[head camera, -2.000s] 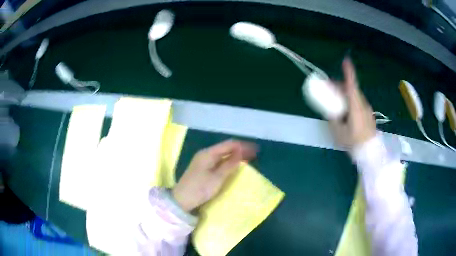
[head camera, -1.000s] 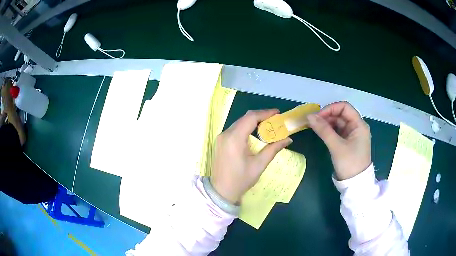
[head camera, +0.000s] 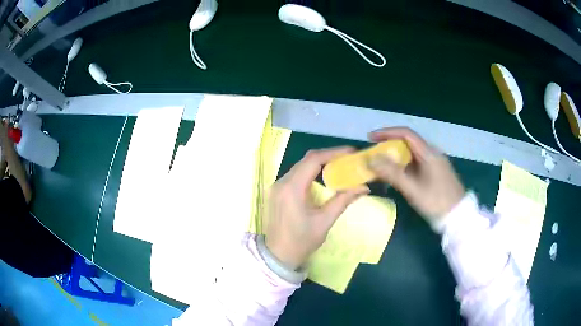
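Observation:
A handheld unit (head camera: 344, 172) is held with its yellow face up in front of me. My left hand (head camera: 306, 207) grips its left end between thumb and fingers. My right hand (head camera: 420, 175) is at its right end, slightly blurred, with fingers behind it and the thumb on the yellow face. Whether a clear piece lies under the thumb cannot be told. A yellow sheet (head camera: 360, 232) lies on the bench below the hands. White sheets (head camera: 210, 191) with yellow layers at their right edge lie left of my left hand.
White units with cord loops (head camera: 302, 17) lie on the dark green belt beyond the grey rail (head camera: 318, 121). Yellow-faced units (head camera: 508, 89) are at the right. A narrow yellow sheet (head camera: 519, 197) and small white scraps (head camera: 553, 251) lie far right. A person's arm and a white bottle (head camera: 38, 146) are left.
Both hands have come down onto the bench side with the unit. Since one second ago, the right thumb has moved left along the yellow face, and the strip seen there no longer shows.

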